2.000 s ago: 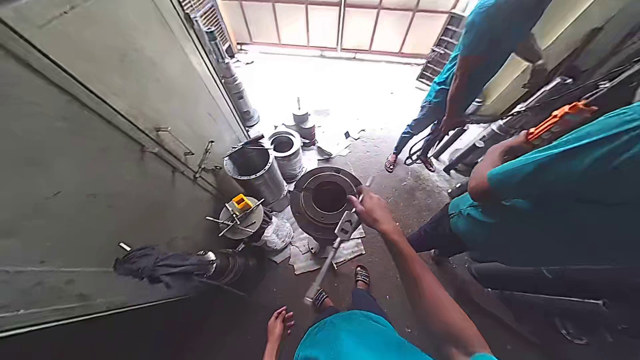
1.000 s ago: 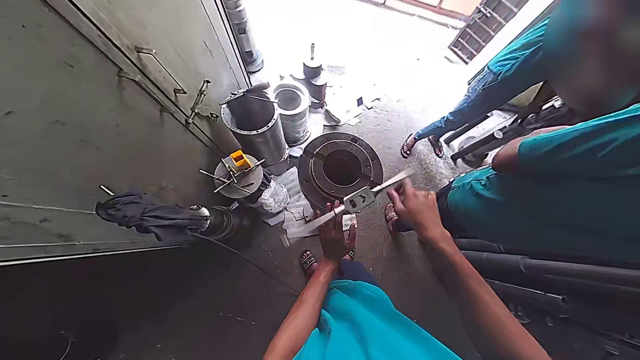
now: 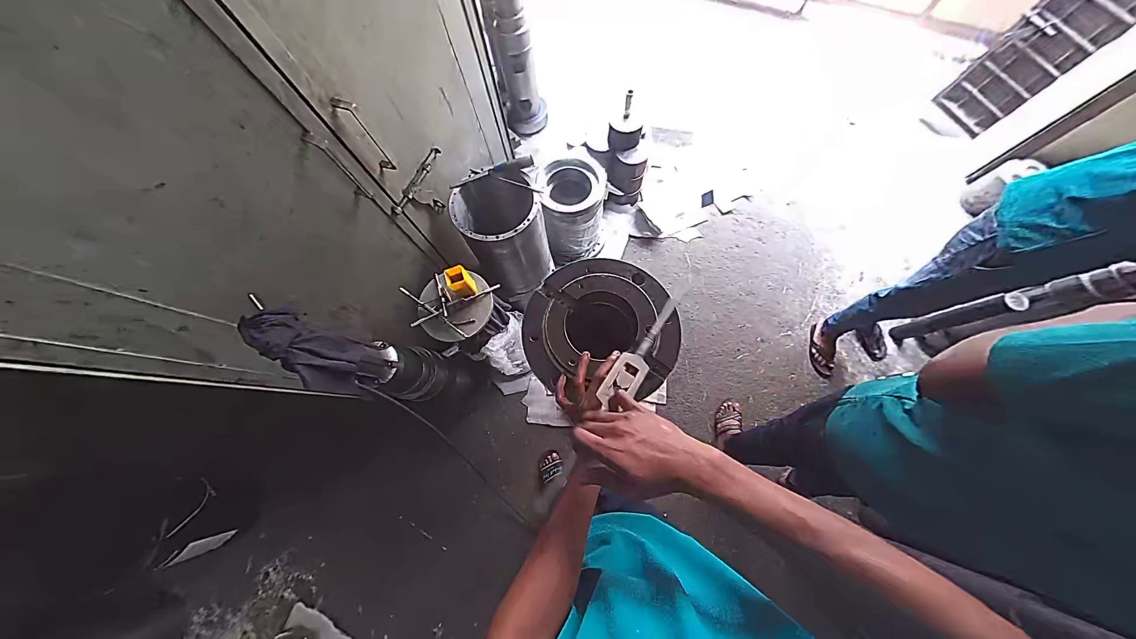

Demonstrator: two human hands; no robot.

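Note:
A tap wrench [image 3: 625, 377], pale metal with a long handle, is held over the near rim of a round, flanged metal housing [image 3: 543, 333]. My left hand [image 3: 581, 390] is at the wrench's body from the left, with some fingers spread upward. My right hand [image 3: 641, 442] lies across my left wrist and reaches the near end of the wrench body. One wrench handle points up and to the right over the housing's bore. The other handle is hidden by my hands.
Left of the housing, a round metal piece [image 3: 475, 318] bears rods and a yellow block [image 3: 460, 281]. Behind stand an open metal cylinder [image 3: 515, 235] and a wrapped ring-topped cylinder [image 3: 572, 209]. A dark cloth [image 3: 306, 351] hangs at left. Two people in teal stand at right.
My right hand has moved from the wrench's far handle to its body, beside my left hand. The wrench now points more steeply away from me. The view has shifted.

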